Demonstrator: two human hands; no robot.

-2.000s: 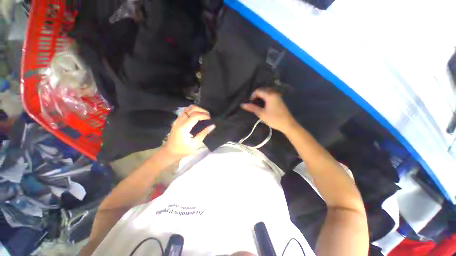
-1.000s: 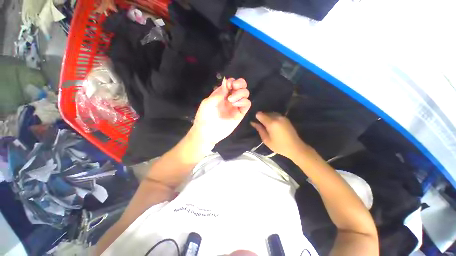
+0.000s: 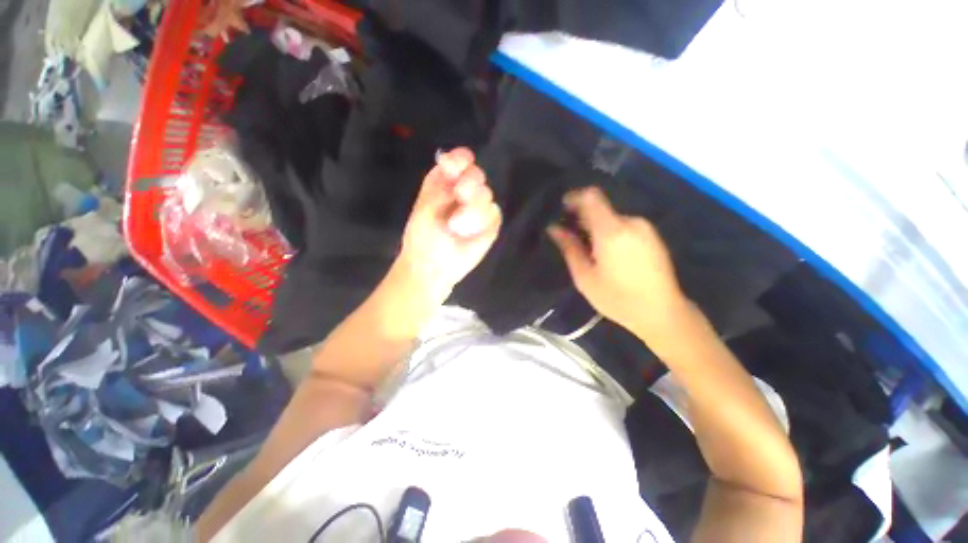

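Black cloth (image 3: 350, 228) lies over my lap and runs toward the red basket. My left hand (image 3: 451, 217) is raised above it, palm turned up, with curled fingers; a tiny pale speck shows at the fingertips, too small to name. My right hand (image 3: 616, 249) is over the cloth to the right, thumb and fingers apart; the cloth near its fingertips is dark and blurred, so I cannot tell if it touches or pinches any. A white rounded piece (image 3: 770, 403), like a bra cup, shows partly behind my right forearm.
A red slotted basket (image 3: 143, 202) at the left holds a crinkled clear bag (image 3: 218, 202). Fabric scraps (image 3: 96, 371) are heaped on the floor at lower left. The white table (image 3: 849, 159) with its blue edge is at the right, with dark cloth (image 3: 626, 21) at its top corner.
My left hand has let go of the black cloth and risen, then shifted slightly left. My right hand has moved a little up and right over the last second. The view has shifted.
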